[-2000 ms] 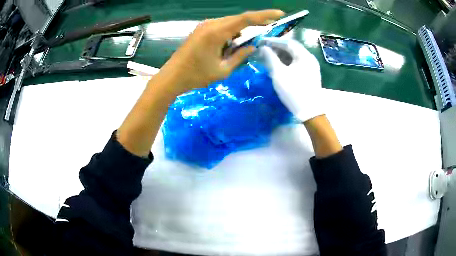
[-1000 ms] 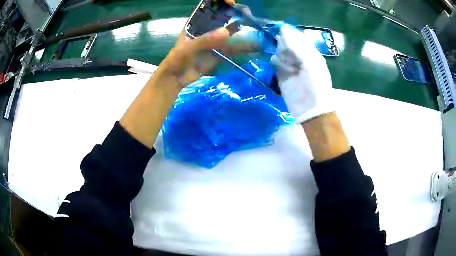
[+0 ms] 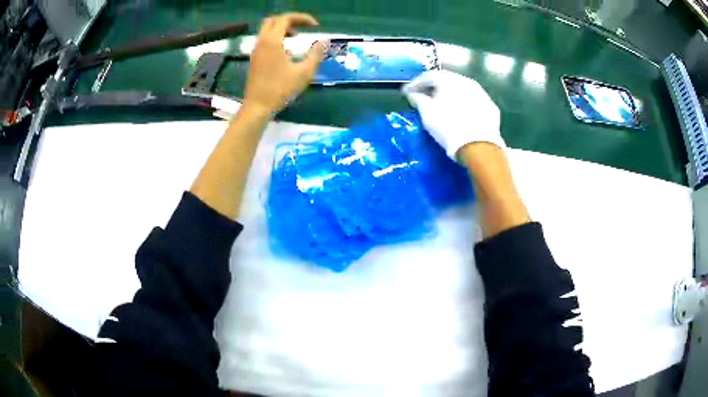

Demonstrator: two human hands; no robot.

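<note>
A phone unit (image 3: 378,62) with a pale rim and blue-tinted face lies flat on the green belt. My left hand (image 3: 284,68) is bare, at the unit's left end, with thumb and fingers apart and nothing in it. My right hand (image 3: 454,112), in a white glove, is just below the unit's right end, over the upper right of the blue film pile (image 3: 349,198). Its fingers are curled. Blurred blue film shows beneath it, but whether the fingers grip any is unclear. The pile lies on the white work sheet (image 3: 349,326).
An open grey phone frame (image 3: 205,75) is on the belt (image 3: 497,101), partly behind my left hand. Another phone unit (image 3: 602,101) lies at the right. Two dark guide bars (image 3: 167,44) reach over the belt from the left. A slotted grey strip (image 3: 687,116) edges the right side.
The phone unit that was raised in my left hand now lies flat on the belt. My left hand has opened. The waiting units and the open frame have shifted right. My right hand has lowered slightly.
</note>
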